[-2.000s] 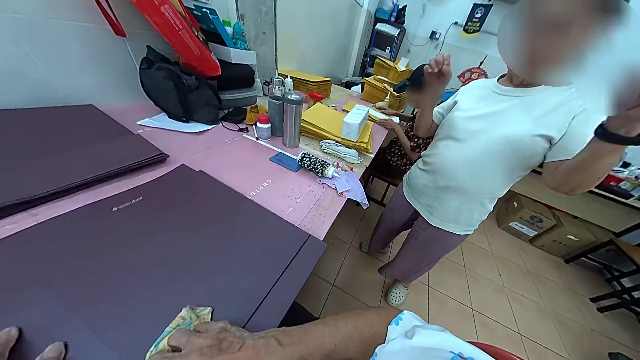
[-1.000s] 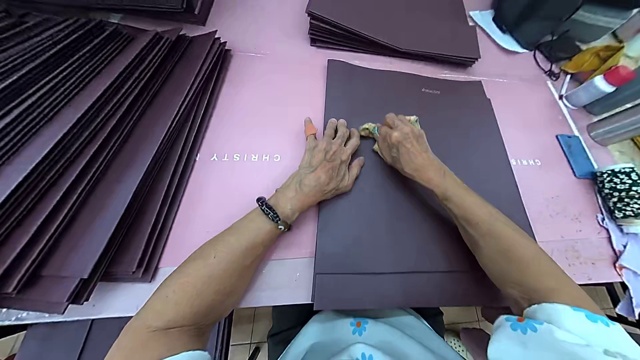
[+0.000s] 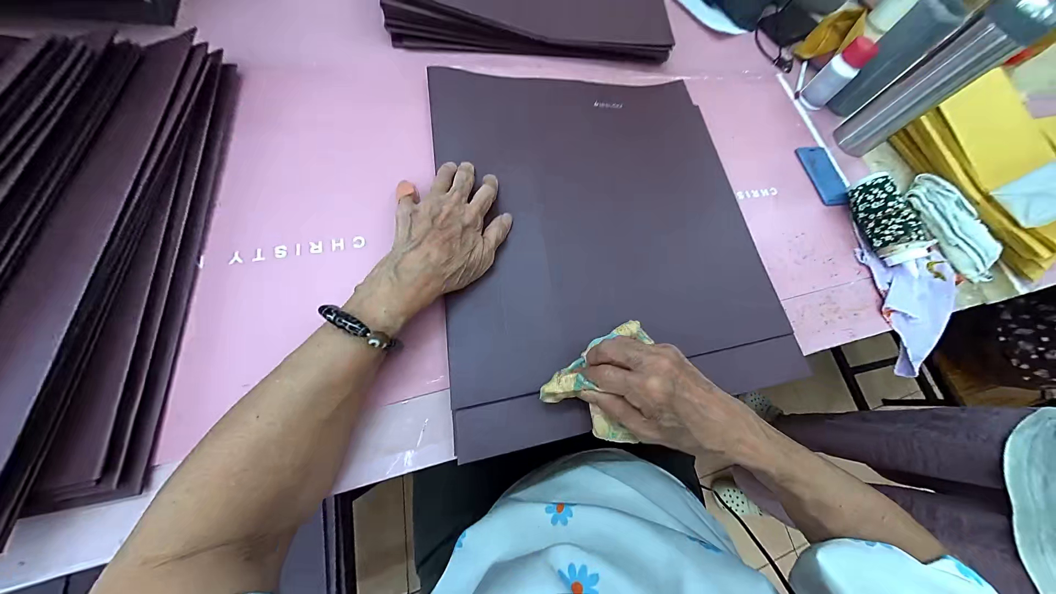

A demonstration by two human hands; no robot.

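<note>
A large dark purple paper sheet point(image 3: 577, 231) with a crease near its lower edge lies on the pink-covered table. My left hand point(image 3: 450, 227) rests flat with fingers apart, its fingertips over the left edge of that sheet; an orange cover sits on one fingertip, and a beaded bracelet is on the wrist. Near the crease at the table's front, my right hand point(image 3: 652, 388) presses a crumpled yellow and turquoise cloth point(image 3: 569, 384) onto the sheet.
Fanned dark folded sheets point(image 3: 107, 247) fill the left side. Another dark stack point(image 3: 536, 25) lies at the back. To the right are a steel bottle point(image 3: 924, 91), a blue flat object point(image 3: 822, 176), yellow envelopes point(image 3: 990, 124) and a hanging lilac cloth point(image 3: 920, 305). A person's legs point(image 3: 899, 445) are beside the table.
My right hand has moved with the cloth from the sheet's upper part down to its crease. My left hand stays at the left edge. The view had swung round from the standing person before that.
</note>
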